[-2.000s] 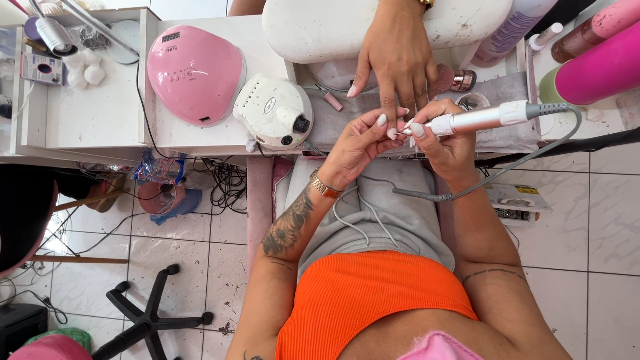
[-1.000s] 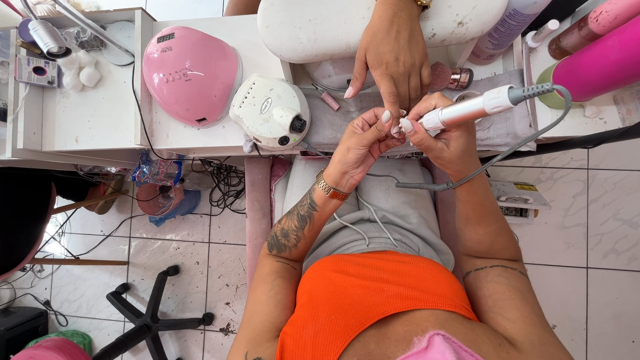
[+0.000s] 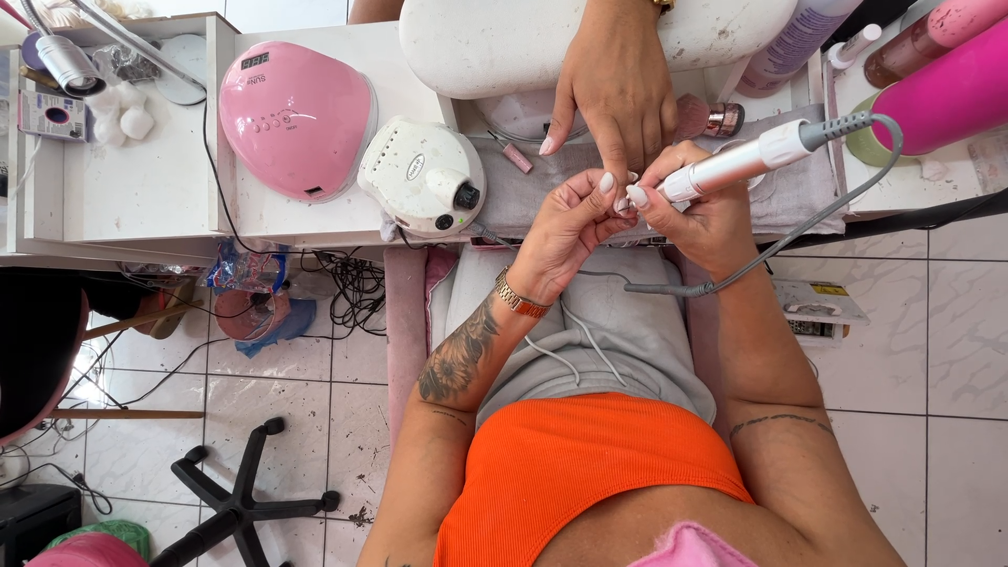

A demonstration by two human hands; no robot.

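My right hand (image 3: 703, 213) grips the electric nail drill handpiece (image 3: 728, 167), its tip end pointing left at the fingertips. With thumb and fingers, my left hand (image 3: 579, 206) holds a fingertip of another person's hand (image 3: 618, 90), which reaches down from the top edge. The exact contact of the drill bit is hidden by the fingers. A grey cord (image 3: 827, 213) loops from the handpiece past my right wrist. The white drill control unit (image 3: 425, 177) stands left of the hands, beside a pink nail lamp (image 3: 295, 122).
A white armrest cushion (image 3: 504, 47) lies behind the hands. On the grey towel (image 3: 504, 189) are a small pink bottle (image 3: 517, 157) and a makeup-type brush (image 3: 709, 118). Bottles, including a magenta one (image 3: 945, 102), stand at right. Black cables (image 3: 354, 291) hang below the table; a black chair base (image 3: 240, 504) is lower left.
The handpiece has tilted more steeply since two seconds ago, its cord end now higher. Both hands have stayed at the other person's fingertips.
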